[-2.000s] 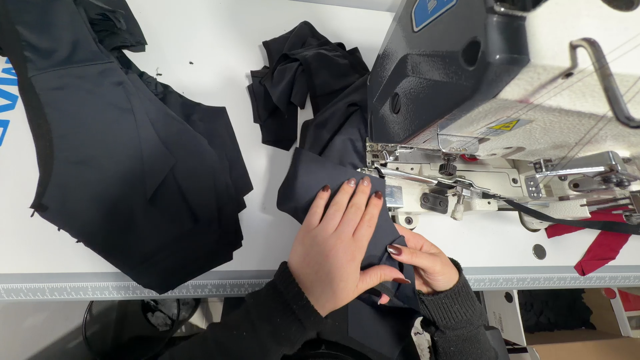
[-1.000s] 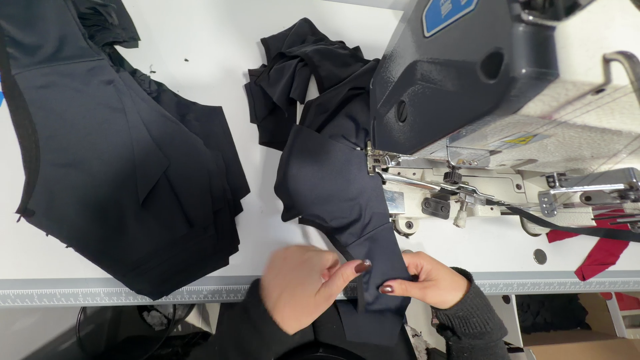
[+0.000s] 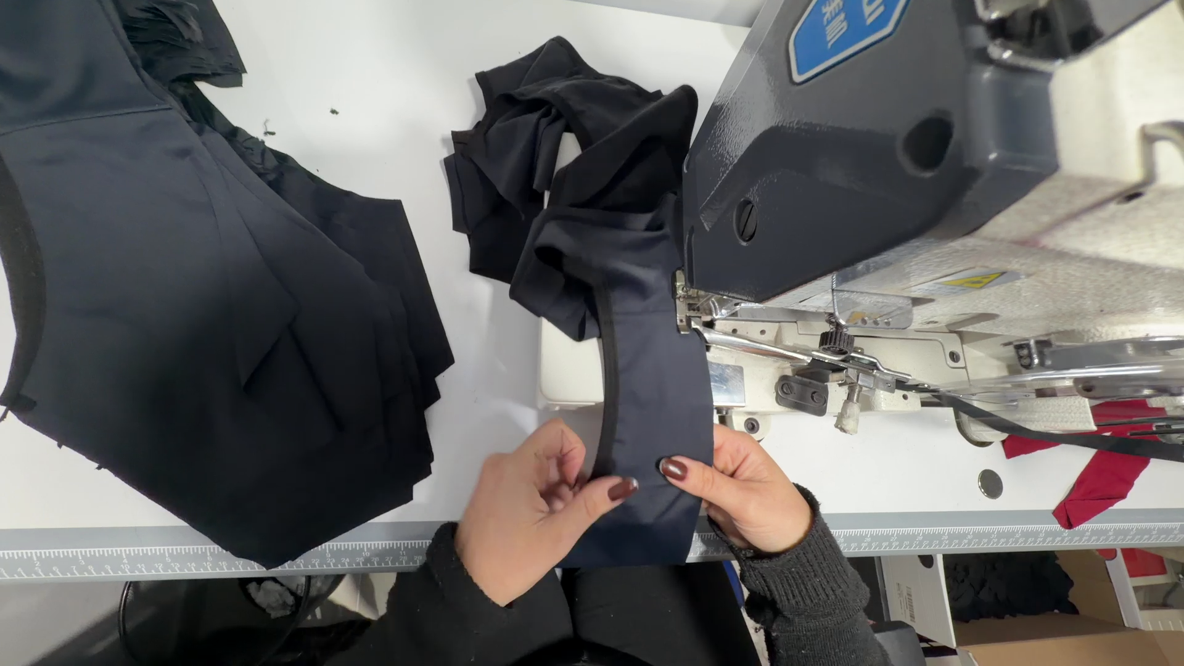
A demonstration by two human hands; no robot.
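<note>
A dark navy fabric piece (image 3: 652, 388) with a black bound left edge runs from the presser foot (image 3: 686, 303) of an industrial sewing machine (image 3: 860, 139) down over the table edge. My left hand (image 3: 546, 509) pinches its bound left edge between thumb and fingers. On the right edge, my right hand (image 3: 745, 486) grips the cloth, thumb on top and fingers underneath. Behind the foot, the rest of the fabric lies bunched (image 3: 573, 157). A black binding strip (image 3: 1027, 430) leads from the right into the metal binder guide (image 3: 758, 345). The needle is hidden by the machine head.
A stack of dark cut fabric pieces (image 3: 231, 324) lies on the left of the white table. A measuring tape strip (image 3: 370, 555) runs along the front edge. Red fabric (image 3: 1105, 472) lies at right, and a cardboard box (image 3: 1045, 638) with dark scraps stands below the table.
The fabric has turned and moved on past the foot, its bound left edge now showing flat. My left hand has moved right, onto that edge; my right hand still holds the right edge.
</note>
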